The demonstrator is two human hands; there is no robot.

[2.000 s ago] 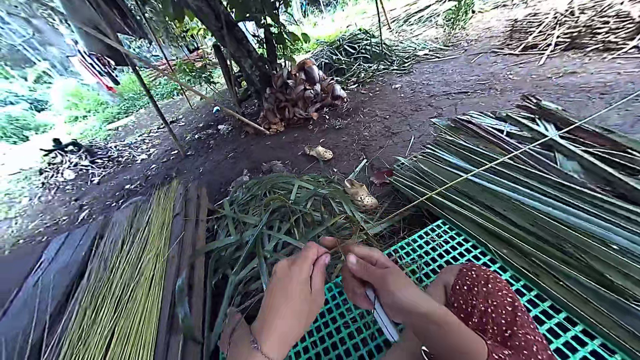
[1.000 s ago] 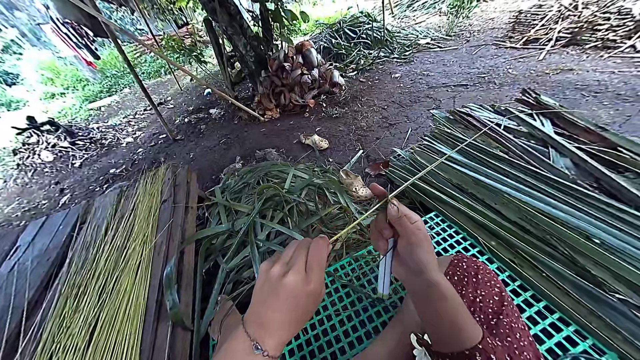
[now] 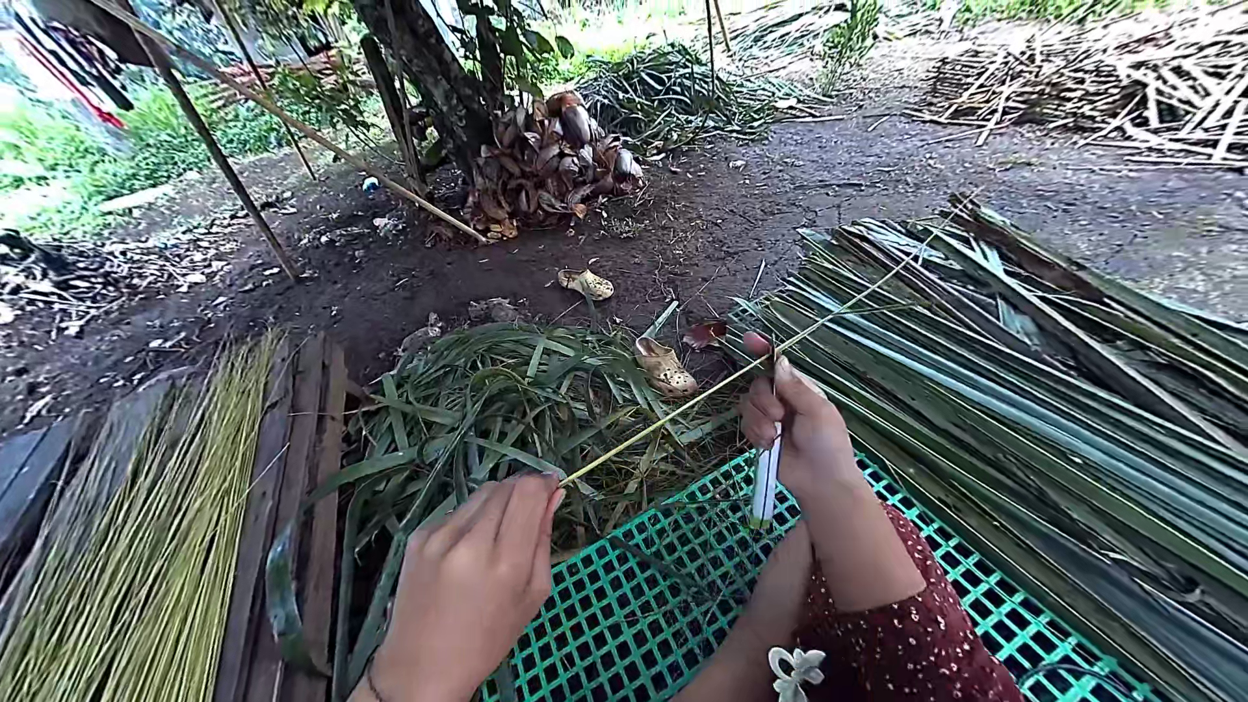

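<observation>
My left hand (image 3: 478, 575) pinches the near end of a thin yellow-green leaf midrib (image 3: 663, 421), which slants up and away to the right. My right hand (image 3: 795, 419) is closed around a knife with a white handle (image 3: 766, 483), whose blade is mostly hidden by the fingers, and the midrib passes at its thumb and forefinger. Below and behind the hands lies a heap of green leaf strips (image 3: 526, 390). Long palm leaves (image 3: 1024, 409) are stacked to the right. On the left, many stripped midribs (image 3: 156, 546) lie side by side on wooden boards (image 3: 302, 487).
Green plastic netting (image 3: 624, 614) lies under my bare leg. Two tan clogs (image 3: 666, 369) (image 3: 587, 284) rest on the dirt ahead. Coconut husks (image 3: 556, 161) are piled against a tree trunk (image 3: 434, 78). A stick pile (image 3: 1102, 88) lies at the back right.
My hands were close together two seconds ago and are now apart, with the midrib stretched between them. My right hand has moved up and to the right along it.
</observation>
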